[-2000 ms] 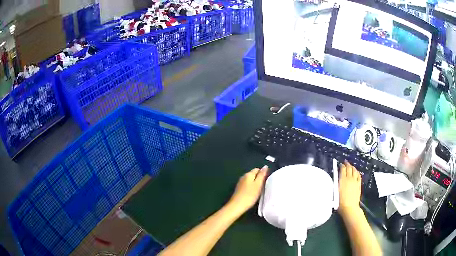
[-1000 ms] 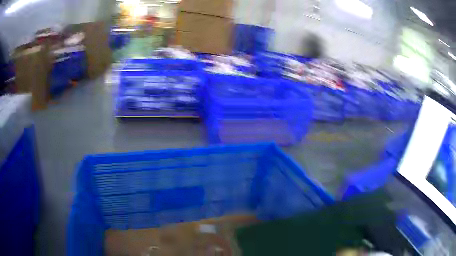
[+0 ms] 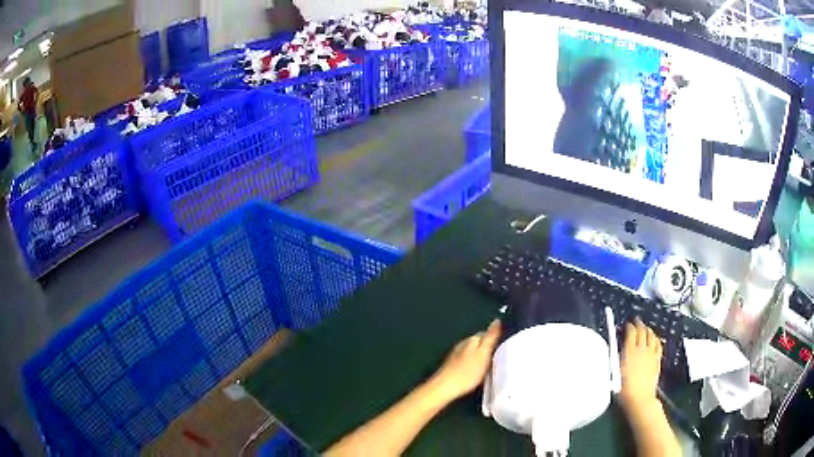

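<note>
A white PTZ dome security camera (image 3: 551,377) is in front of me, its round base towards me and its glossy black ball head (image 3: 555,312) towards the keyboard. A slim white antenna (image 3: 613,350) stands up on its right side. A white lead leaves its lower edge. My left hand (image 3: 471,363) is at its left side, fingertips against it. My right hand (image 3: 641,363) is at its right side, beside the antenna. Both hands hold the housing between them; the thumbs are hidden. The monitor (image 3: 643,120) shows a picture with a dark shape.
A black keyboard (image 3: 585,290), blue parts bin (image 3: 600,257) and round white units (image 3: 673,280) lie under the monitor. Crumpled paper (image 3: 717,364) and a red-digit power supply (image 3: 789,343) are at right. A blue crate (image 3: 165,357) adjoins the green bench (image 3: 375,335) at left. A person stands far left.
My view swung left over the crates, then back to the bench. Both hands are again at the camera's sides. The monitor picture differs from the one two seconds ago.
</note>
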